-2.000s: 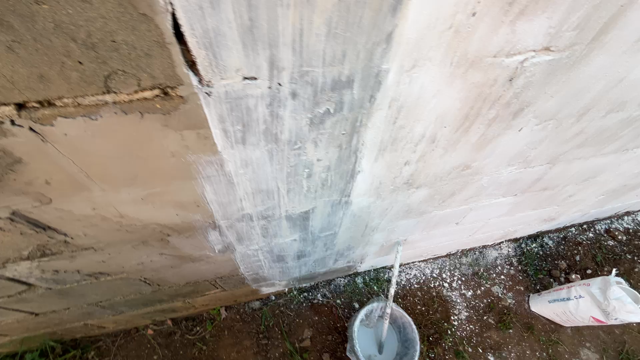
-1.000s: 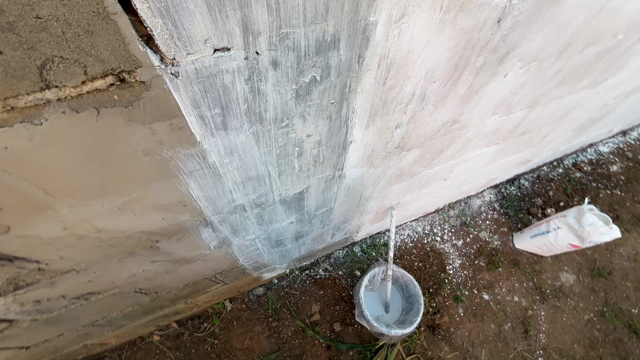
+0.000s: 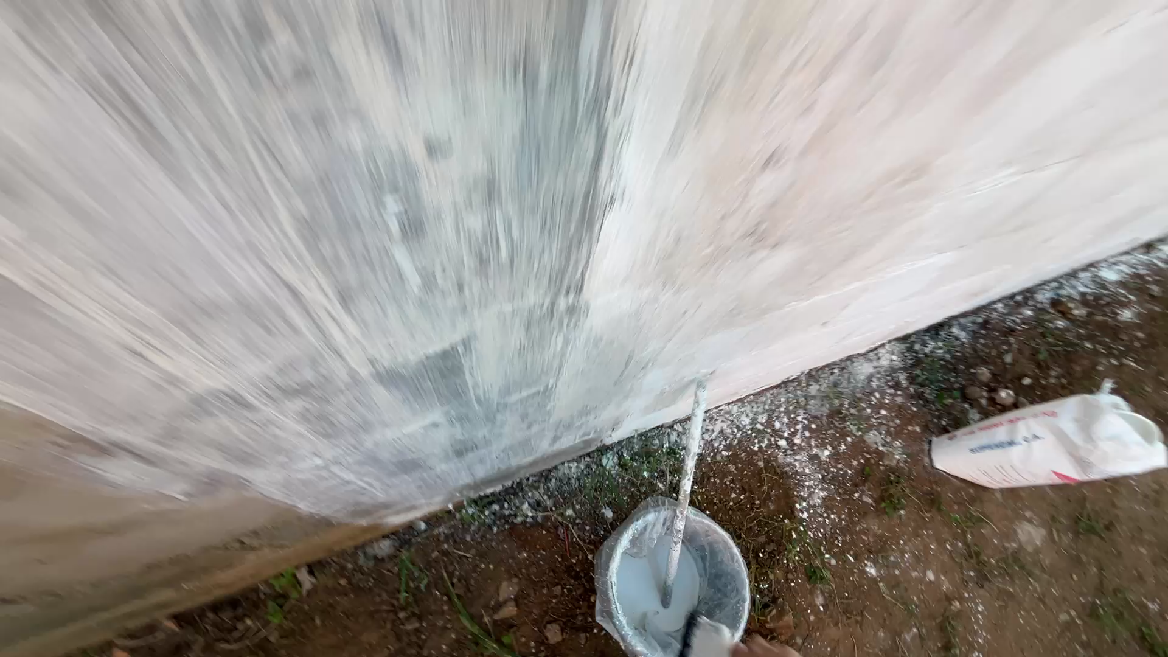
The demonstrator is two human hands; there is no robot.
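Observation:
At the bottom edge, a small part of my right hand [image 3: 765,647] shows, holding a brush [image 3: 707,636] with dark bristles and a pale body over the near side of the bucket. The plastic-lined bucket [image 3: 726,570] stands on the soil and holds a whitish liquid [image 3: 643,584]. A white-spattered stick [image 3: 691,465] leans upright in it. Behind rises a wall [image 3: 776,228], coated white at the right and streaked grey-white toward the left. My left hand is out of view.
A white bag [image 3: 1040,443] bearing writing lies on the soil at the right. White specks [image 3: 821,429] cover the ground along the wall's foot. Small grass tufts [image 3: 411,575] grow left of the bucket. The wall's lower left [image 3: 55,511] is bare brown.
My right hand and the brush have come into view at the bucket. The view has shifted, blurring the wall.

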